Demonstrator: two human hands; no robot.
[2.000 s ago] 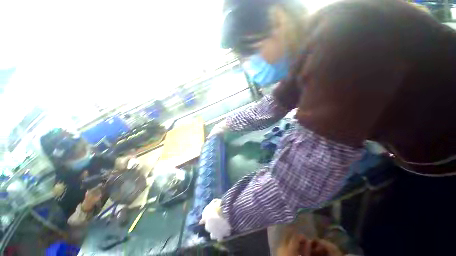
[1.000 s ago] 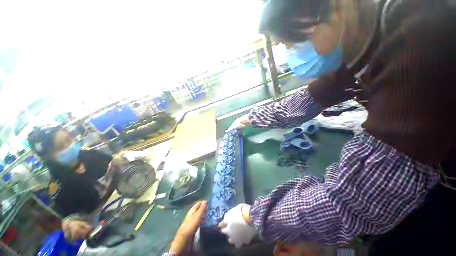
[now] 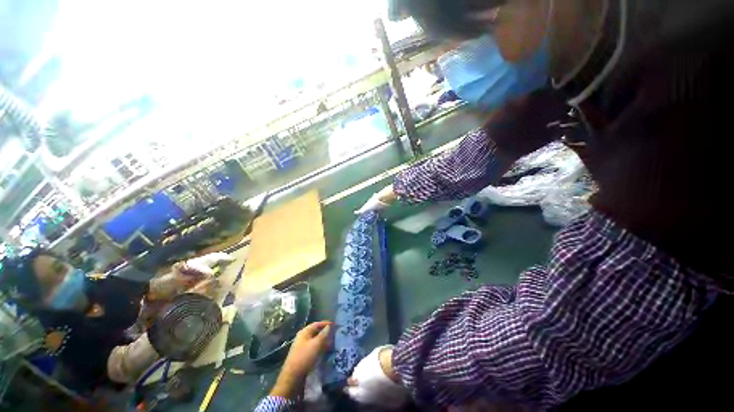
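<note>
A long row of blue-grey housing units (image 3: 356,278) with round patterned heads lies in a dark holding tray on the green bench. My left hand (image 3: 304,354), bare, with a striped cuff, is at the left side of the row's near end. Its fingertips reach the row's edge; whether they grip it is unclear. My right hand is not in view. Another person's white-gloved hands are at the row's two ends, one at the far end (image 3: 373,203) and one at the near end (image 3: 377,378).
Loose blue-grey shells (image 3: 463,231) and a dark pile of small parts (image 3: 455,265) lie right of the row. A clear plastic bag (image 3: 547,189) is behind them. Left are a cardboard sheet (image 3: 287,241), a dark basket (image 3: 302,302) and a person with a round ringed item (image 3: 185,326).
My left hand has come into view since the earliest frame and is now at the row's near left side. The view has shifted. The other person's gloved hands remain at both row ends.
</note>
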